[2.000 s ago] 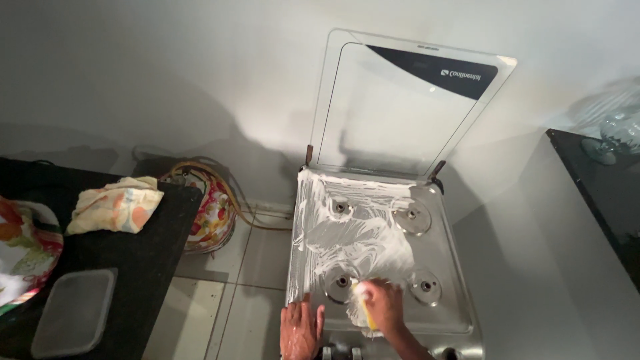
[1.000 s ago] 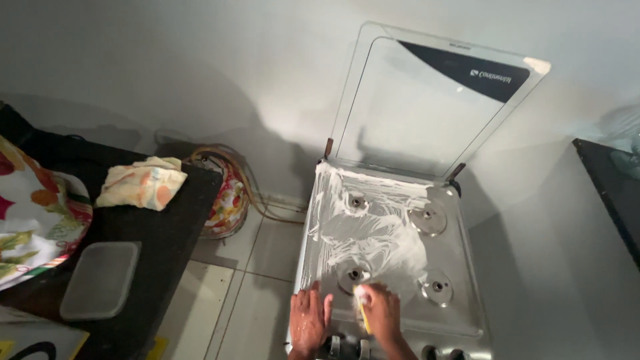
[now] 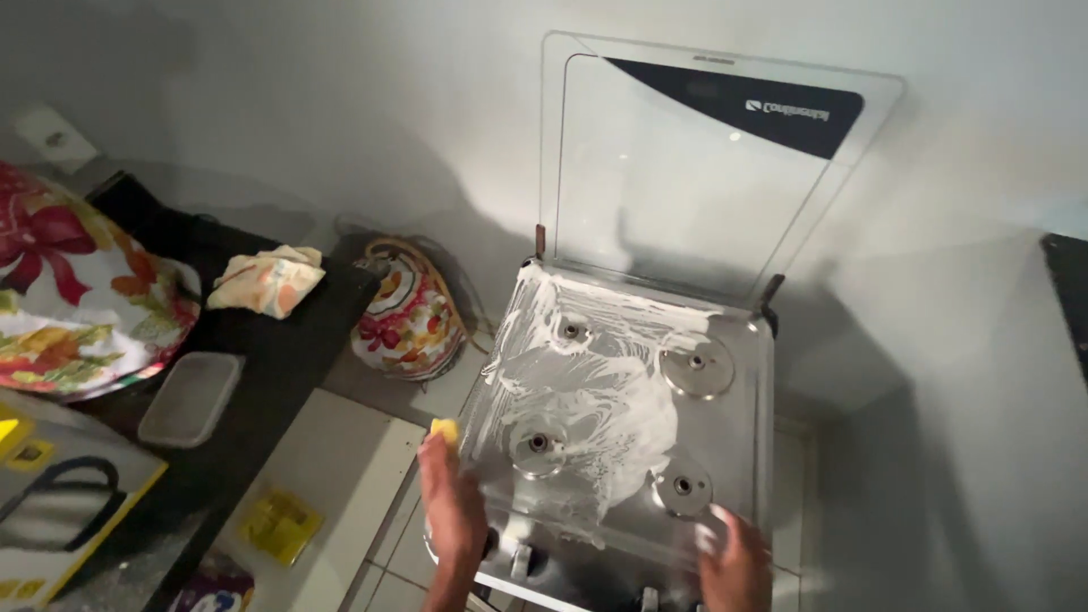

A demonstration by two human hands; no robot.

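Observation:
A stainless steel gas cooktop (image 3: 731, 425) is coated with smeared white foam (image 3: 633, 408), mostly on its left and middle parts. Its burner seats are bare, without grates. The glass lid (image 3: 680, 187) stands raised behind it. At the cooktop's front left edge, my left hand (image 3: 455, 501) is closed on a yellow sponge (image 3: 444, 431), partly hidden by the fingers. My right hand (image 3: 735, 557), slightly blurred, is over the front right corner near a burner seat (image 3: 682, 486); some white foam is on its fingers, which look apart and hold nothing visible.
On the left, a black countertop (image 3: 280, 357) bears a folded cloth (image 3: 268, 280), a plastic container (image 3: 191, 399), a floral cover (image 3: 85, 297) and a printed box (image 3: 68, 501). A gas cylinder in a floral cover (image 3: 408, 323) stands behind the counter's end. A dark surface (image 3: 1073, 289) edges in at right.
The yellow sponge has gone from my right hand to my left. My right hand has moved right, to the cooktop's front right corner. More of the left counter shows.

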